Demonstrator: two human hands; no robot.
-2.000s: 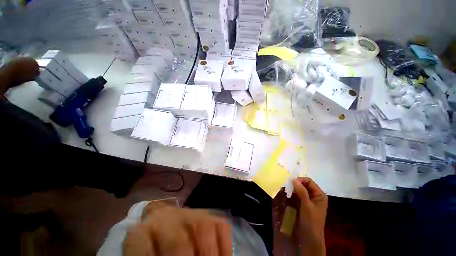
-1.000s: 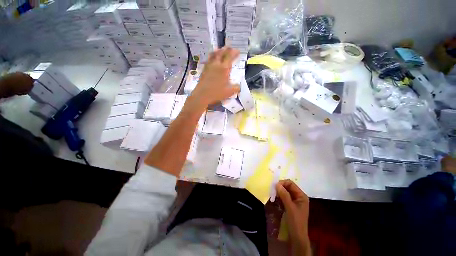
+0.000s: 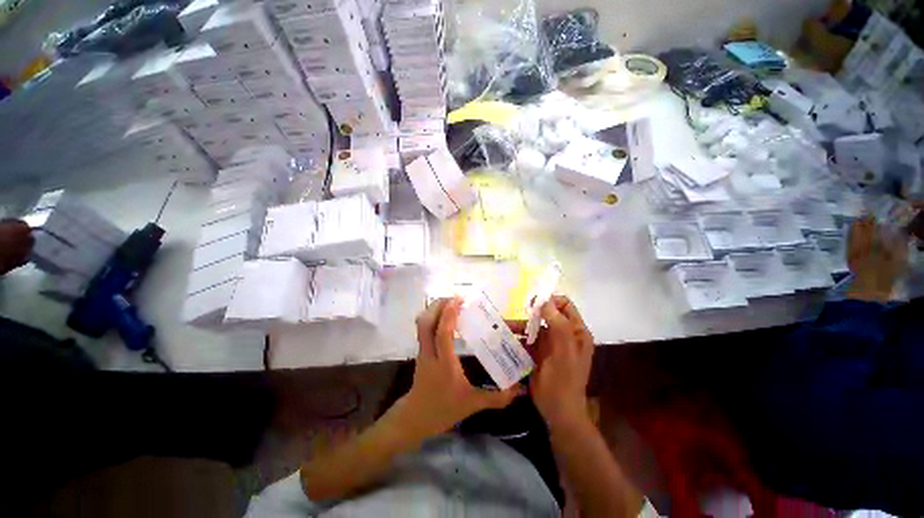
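My left hand [image 3: 446, 354] holds a white product box [image 3: 493, 342] above the bench's front edge, thumb below and fingers behind its upper left side. Small dark print shows on the box. My right hand [image 3: 560, 354] is beside the box's right side and pinches a thin white sticker [image 3: 544, 290] between thumb and fingers. Whether the right fingers also touch the box cannot be told. A yellow label sheet [image 3: 514, 279] lies on the bench behind the hands, partly hidden by them.
White boxes [image 3: 347, 230] stand in rows at left, with tall stacks [image 3: 334, 61] behind. A blue heat gun [image 3: 117, 288] lies far left. Open boxes [image 3: 724, 280] stand at right near another person's hand [image 3: 877, 255]. Clear bags and a tape roll [image 3: 644, 69] lie at the back.
My left hand has come back from the stacks at the rear and now holds a box in front of me. My right hand has risen with the sticker, close to the box.
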